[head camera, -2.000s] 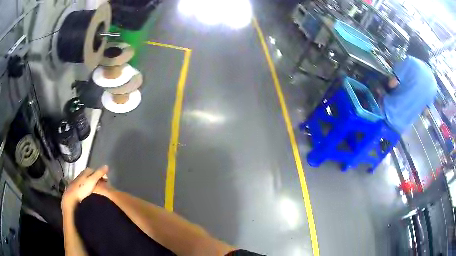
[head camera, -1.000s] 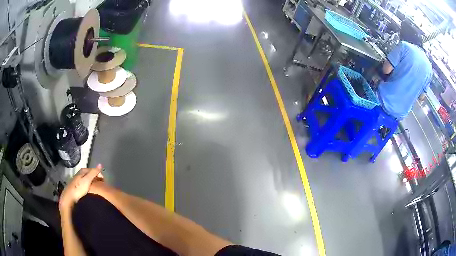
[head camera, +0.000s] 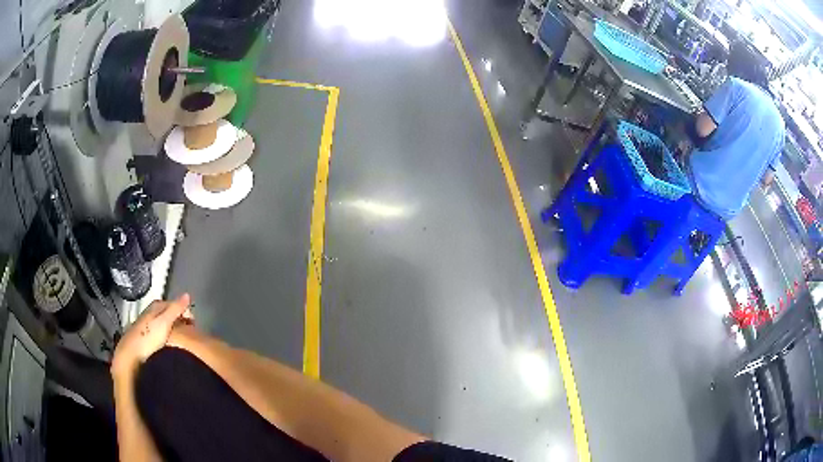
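My left hand (head camera: 143, 337) lies at the lower left, over my other hand, in front of my black-clothed knee (head camera: 194, 397). Its fingers point up and to the right. My right hand (head camera: 183, 331) is mostly hidden under it; its bare forearm crosses from the lower right. The hands overlap, and no tool or part shows in them. Nearest on the left, a reel of black wire (head camera: 126, 74) with a tan flange sits on a spindle. Empty spools (head camera: 217, 183) are stacked on the floor below it.
Two black bottles (head camera: 128, 263) stand on a white ledge. A green bin (head camera: 244, 86) with a black liner is behind the spools. Yellow lines (head camera: 316, 244) mark the floor. Across the aisle, a person in blue (head camera: 740, 144) is beside blue stools (head camera: 600, 212) with a light-blue basket (head camera: 651, 161).
The camera view has shifted slightly and is sharper than two seconds ago. My hands keep the same overlapped pose at the knee. The person in blue has shifted slightly.
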